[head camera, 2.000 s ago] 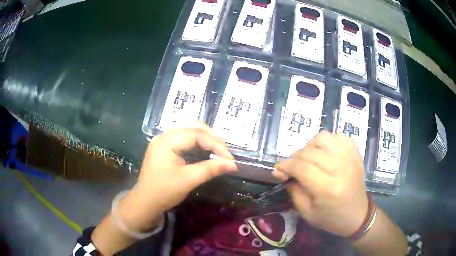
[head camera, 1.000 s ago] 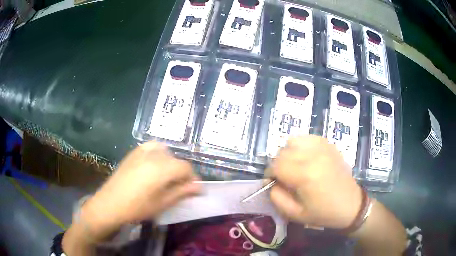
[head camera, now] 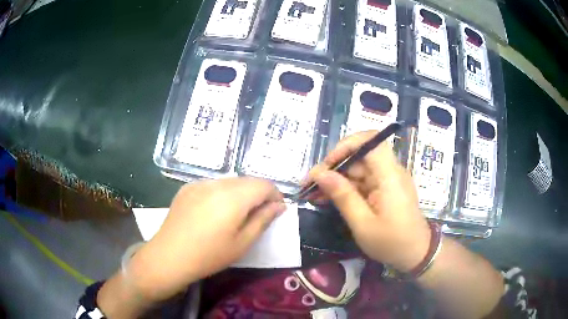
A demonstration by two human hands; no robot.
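Observation:
My left hand (head camera: 218, 227) holds a plain white sheet (head camera: 274, 240) that lies under it, at the near edge of the clear tray (head camera: 163, 165). Its fingertips pinch near the sheet's top right corner. My right hand (head camera: 373, 199) is bare and holds slim black tweezers (head camera: 367, 148), tilted, with the tip down at my left fingertips. Whether a sticker is at the tip is too small to tell. The tray holds white carded packs (head camera: 208, 118) in two rows, with dark oval hang holes. My right hand partly covers one pack in the near row.
The tray lies on a dark green bench (head camera: 81, 81). A small curled dotted label sheet (head camera: 542, 167) lies at the far right. A pale panel (head camera: 478, 17) is beyond the tray. The bench's frayed near edge (head camera: 68, 180) is at left.
The white sheet, earlier stretched between both hands, now lies under my left hand. My right hand has turned up, and the tweezers now point to my left fingertips.

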